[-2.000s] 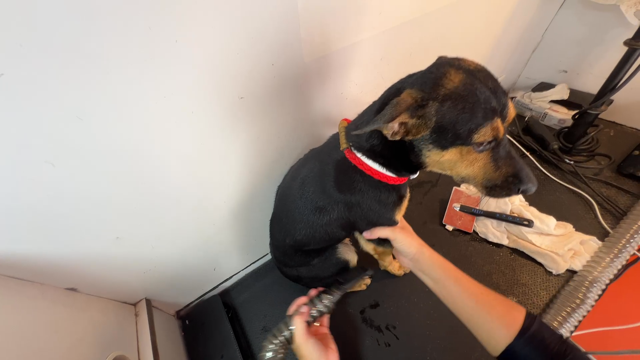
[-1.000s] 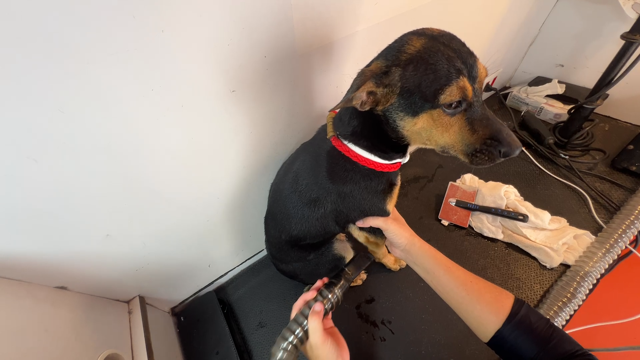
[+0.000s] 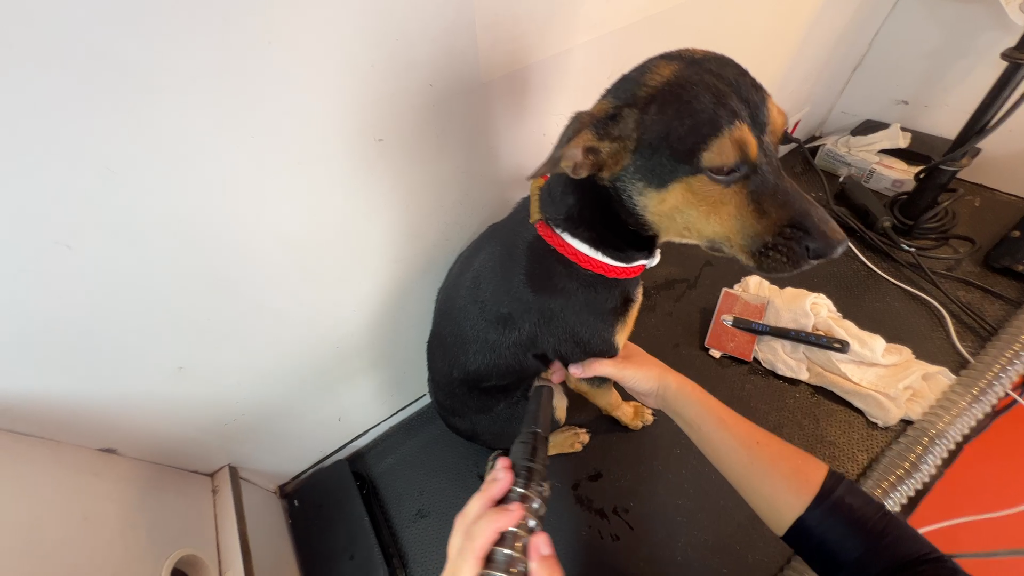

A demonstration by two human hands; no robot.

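A black and tan dog [image 3: 512,312] sits on a black textured mat [image 3: 640,496] against the white wall, its head turned right. Around its neck is a braided red and white collar [image 3: 592,258]. My left hand [image 3: 504,520] grips a clear ribbed hose with a black nozzle [image 3: 532,432]; the nozzle's tip is at the dog's lower belly, near its legs. My right hand [image 3: 620,372] is around the upper part of the dog's front leg, thumb toward the nozzle tip, its other fingers mostly hidden. Both front paws rest on the mat, near dark wet spots.
A brush-like tool with a black handle [image 3: 792,333] lies over a red flat pad [image 3: 736,324] and a crumpled cream cloth [image 3: 864,360]. Behind are a box [image 3: 868,164], a black post [image 3: 952,152] and coiled cables. A ribbed hose [image 3: 952,424] runs along the table's right edge.
The nozzle has swung from pointing up and right to pointing nearly straight up at the dog's belly. The dog's head has tipped down since one second ago. My right hand stays at the front leg.
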